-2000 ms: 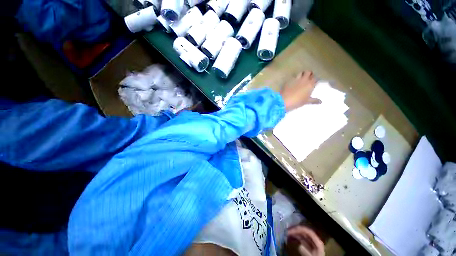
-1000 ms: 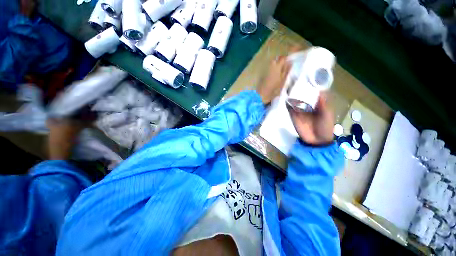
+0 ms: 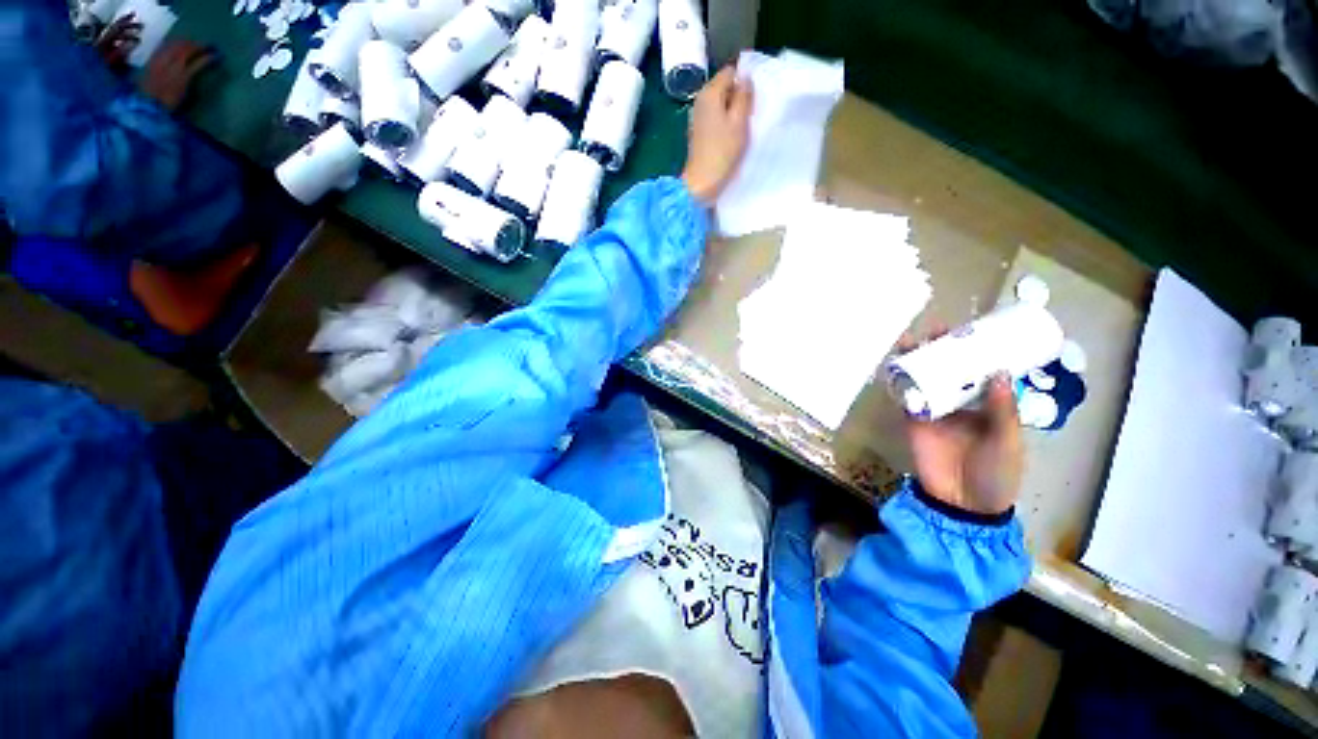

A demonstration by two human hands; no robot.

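My left hand [image 3: 718, 133] holds a thin white sleeve [image 3: 782, 142] by its left edge, above the cardboard mat [image 3: 947, 173]. My right hand [image 3: 968, 440] holds a white cylinder [image 3: 983, 358] lying across the fingers, its dark-rimmed end towards the lower left. The cylinder is apart from the sleeve. A fanned stack of white sheets [image 3: 834, 311] lies between my hands. Round discs [image 3: 1065, 390], white and dark blue, lie behind the cylinder on a paler card [image 3: 1077, 477], partly hidden by it.
Loose white cylinders [image 3: 570, 198] lie on the green bench [image 3: 632, 195] at upper left. A large white sheet [image 3: 1192, 448] and rows of wrapped units [image 3: 1291, 484] are at right. An open carton [image 3: 275, 311] holds crumpled white bags [image 3: 383, 339]. Another person's hand [image 3: 177, 72] and blue sleeves are at left.
My left hand has moved up and left with a sleeve, away from the cylinder. My right hand has moved right and down with the cylinder. The blurred arm over the carton has gone.
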